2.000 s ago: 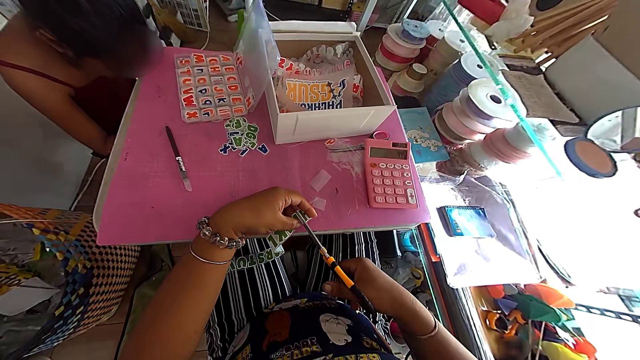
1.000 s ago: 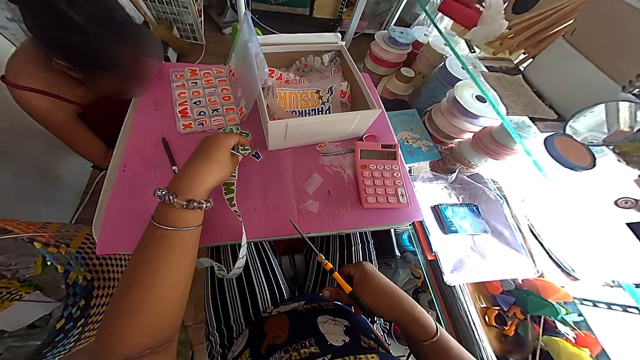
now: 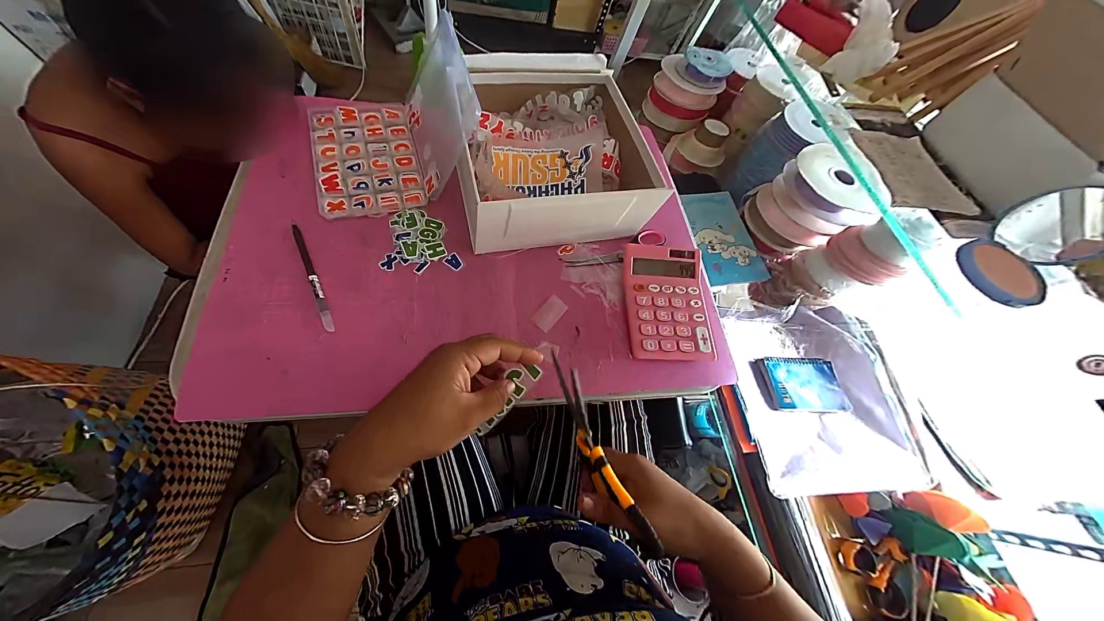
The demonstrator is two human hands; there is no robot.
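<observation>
My left hand (image 3: 457, 392), with a beaded bracelet at its wrist, holds a strip of green letter stickers (image 3: 516, 386) over the table's near edge. My right hand (image 3: 634, 500) grips scissors with orange and black handles (image 3: 604, 470); their blades are parted and point away from me, close to the left fingertips. Cut-out green and blue letters (image 3: 418, 241) lie in a small pile on the pink table (image 3: 259, 362). Beyond them is a clear compartment case of red and blue letters (image 3: 366, 164). A marker pen (image 3: 312, 280) lies to the left.
An open white box (image 3: 565, 220) with bagged letters stands at the back. A pink calculator (image 3: 668, 302) and plastic scraps (image 3: 549, 313) lie at the right. Ribbon spools (image 3: 837, 177) stand past the right edge. Another person (image 3: 103, 172) sits at the far left; a woven basket (image 3: 172, 483) stands near left.
My left hand has moved from the letter pile back toward me, bringing the strip close to the scissors. The blades, together a second ago, are now parted.
</observation>
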